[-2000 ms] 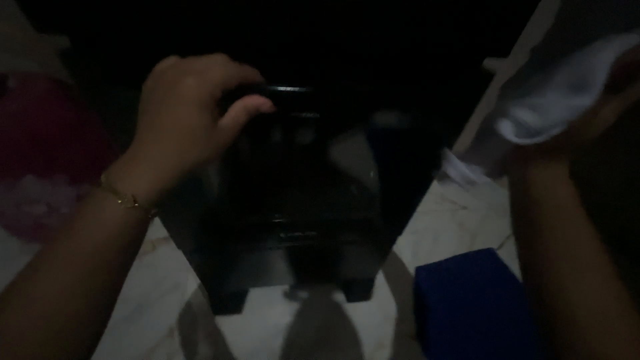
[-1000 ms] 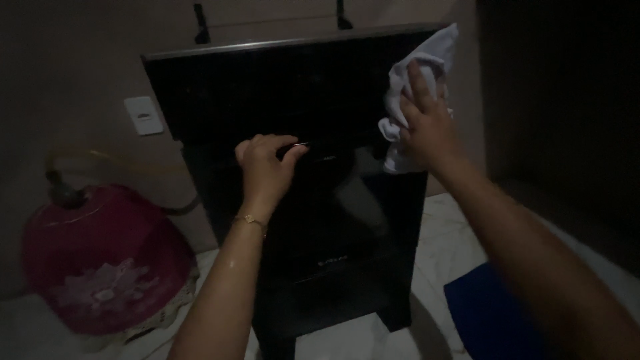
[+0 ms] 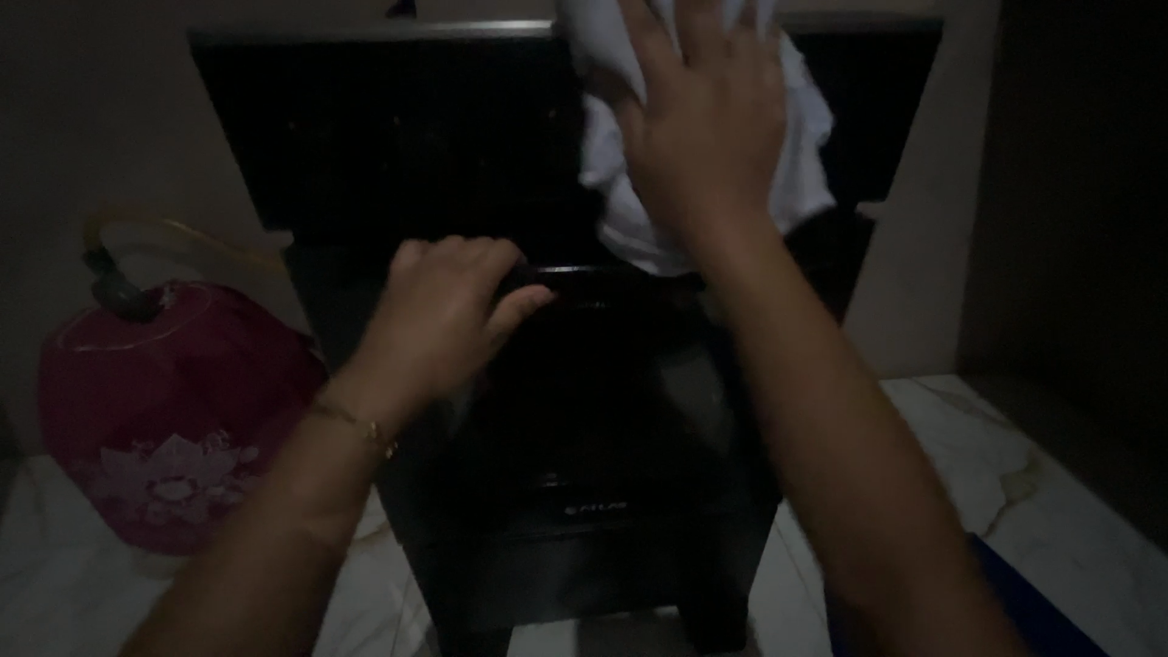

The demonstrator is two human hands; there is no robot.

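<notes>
A black freestanding stove [image 3: 593, 411] fills the middle of the head view, its dark upper panel [image 3: 392, 128] facing me. My left hand [image 3: 452, 315], with a thin bracelet at the wrist, is curled around the left part of the oven door handle [image 3: 575, 270]. Higher and to the right, my right hand [image 3: 707, 128] presses a white cloth [image 3: 803, 137] against the upper panel. The cloth bunches around and below the fingers and hides part of the panel and the right of the handle. Dim light and blur obscure detail.
A gas cylinder in a dark pink cover with a flower pattern [image 3: 182, 411] stands left of the stove, a yellowish hose [image 3: 182, 228] running from its top. A blue object [image 3: 1031, 602] lies on the marble-look floor [image 3: 1022, 474] at lower right. A wall [image 3: 119, 119] rises behind.
From the right side of the stove a second ago, my right hand has moved left across the upper panel with the white cloth. My left hand stays at the handle. The view has shifted.
</notes>
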